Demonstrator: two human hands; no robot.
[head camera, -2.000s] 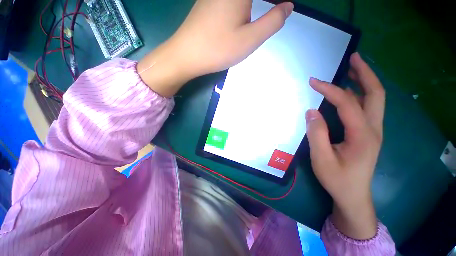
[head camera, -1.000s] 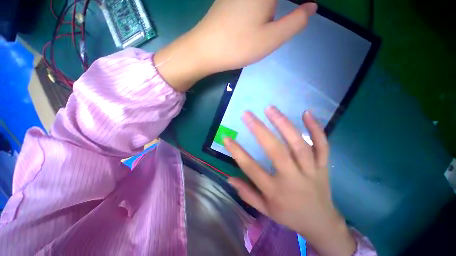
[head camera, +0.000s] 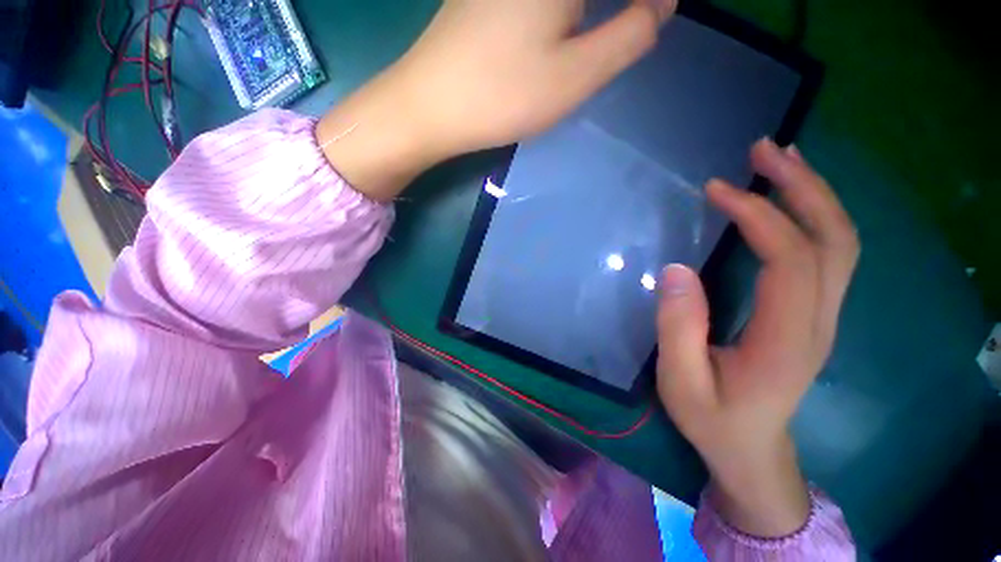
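Observation:
The black tablet (head camera: 549, 263) lies at a slant on the green mat. Its screen is plain grey with bright light reflections and no coloured corner squares. My left hand (head camera: 494, 71) lies across the tablet's upper left part, its thumb stretched towards the top edge; its fingers are cut off by the frame's top, so its hold is unclear. My right hand (head camera: 757, 318) is at the tablet's right edge, fingers apart and holding nothing. Its thumb and index finger are over the screen's right side; I cannot tell if they touch.
A green circuit board (head camera: 263, 49) lies upper left beside tangled red and black leads (head camera: 143, 93). A thin red wire (head camera: 494, 379) loops along the near edge of the green mat (head camera: 878, 362). A black cable (head camera: 799, 20) runs beyond the tablet's far end.
The screen has gone from bright white, then grey with a green square, to plain grey without squares. My right hand moved over the lower screen, then back to the right edge.

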